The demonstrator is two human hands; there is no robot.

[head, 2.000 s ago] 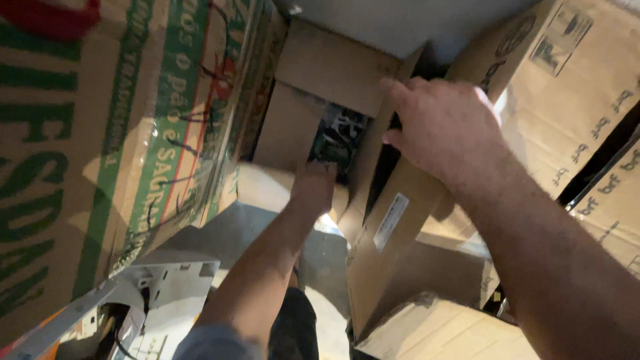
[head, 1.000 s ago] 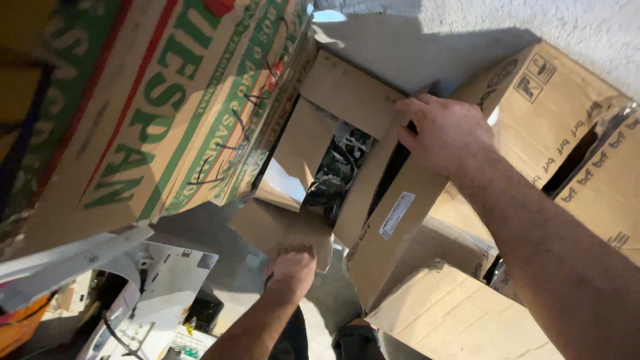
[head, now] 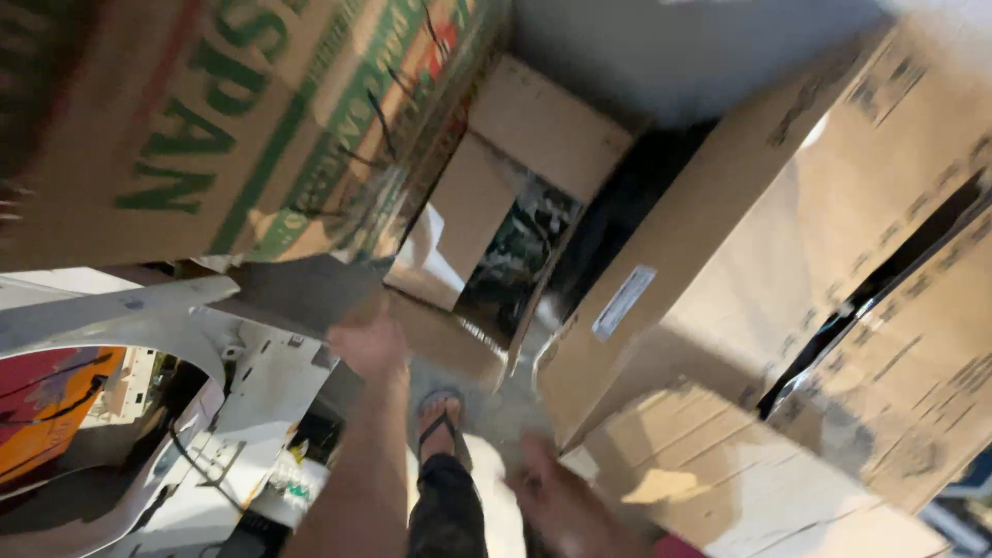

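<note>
An open cardboard box [head: 465,186] stands between stacked cartons, and dark and green parts, too blurred to identify, lie inside it [head: 523,240]. My left hand [head: 368,337] is at the outer end of the box's lower flap [head: 446,333]; blur hides whether the fingers grip it. Lower right, my right hand [head: 542,480] hangs over the floor, away from the box, blurred, with nothing visible in it. Beside the box on the right is a large carton [head: 697,232] with a small white label [head: 624,302].
A large printed carton [head: 271,139] rises at the left. White casing panels [head: 263,395] and a black cable [head: 205,465] lie lower left. A torn carton [head: 721,473] is at the lower right. My sandaled foot [head: 440,422] stands on the floor below the box.
My right hand has left the edge of the labelled carton and dropped toward the lower right. A dark gap now shows between that carton and the open box. My left hand stays near the lower flap.
</note>
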